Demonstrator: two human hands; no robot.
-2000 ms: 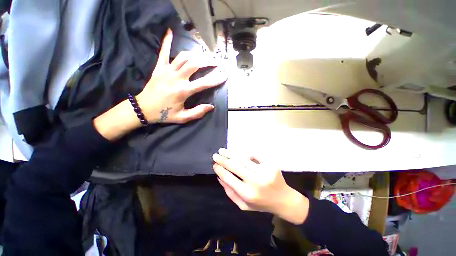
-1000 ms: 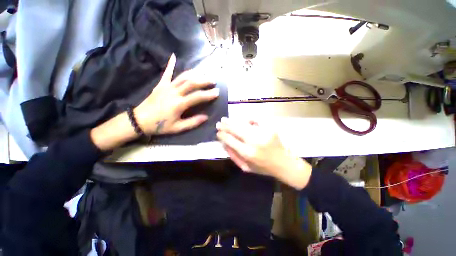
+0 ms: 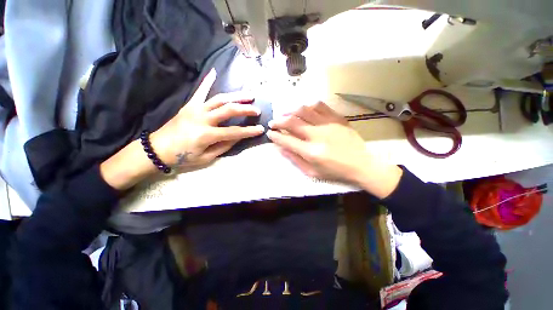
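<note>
Dark fabric (image 3: 151,79) lies on the machine table at the left, with a pale grey-blue panel (image 3: 45,66) beside it. My left hand (image 3: 203,127) lies flat on the dark fabric with fingers spread, its fingertips near the fabric's right edge. My right hand (image 3: 321,142) has its thumb and fingertips at that edge, just below the needle area, pinching the corner and nearly touching my left fingertips. The presser foot area (image 3: 259,63) is above the fingertips and washed out by bright light. The cream sewing machine (image 3: 358,36) stands above.
Shears (image 3: 418,115) with dark red handles lie on the cream table (image 3: 230,181), right of my right hand. A red-orange bundle (image 3: 506,203) is at the right beyond the table edge. Dark cloth (image 3: 136,266) hangs below the table's front edge at left.
The dark fabric's edge has moved up toward the needle, baring more table in front. My right hand has moved up along the edge, closer to my left fingertips.
</note>
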